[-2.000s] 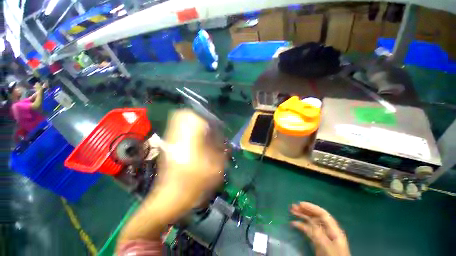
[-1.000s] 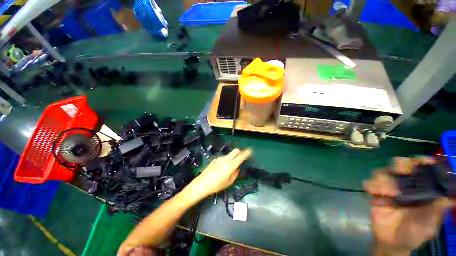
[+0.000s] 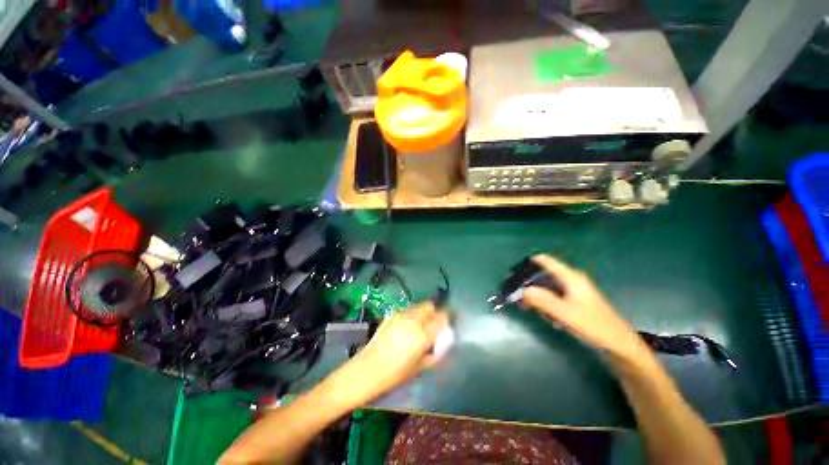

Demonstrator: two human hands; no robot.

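Observation:
My left hand (image 3: pixel 406 347) is closed around a small white socket block (image 3: pixel 444 341) at the lower middle; a short black lead shows just above its fingers. My right hand (image 3: pixel 574 304) grips a black power adapter with bundled cord (image 3: pixel 520 280), with shiny prongs or a plug end pointing left. The fingers hide part of it. The two hands are apart. A tangled pile of black adapters (image 3: pixel 241 311) lies left of my left hand. Another bundled black cord (image 3: pixel 689 345) lies on the bench beyond my right forearm.
The silver-grey tester (image 3: pixel 582 113) stands ahead on a wooden board, with cream knobs (image 3: pixel 647 191) at its right front corner. An orange-lidded bottle (image 3: pixel 422 113) and smartphone (image 3: pixel 370 156) are left of it. A red basket (image 3: pixel 54 300) and fan (image 3: pixel 111 289) are left; blue baskets (image 3: pixel 814 195) right.
My right hand has come from the right edge to the middle, with a black adapter in it. My left hand has moved down and closed on the white socket. The view has shifted.

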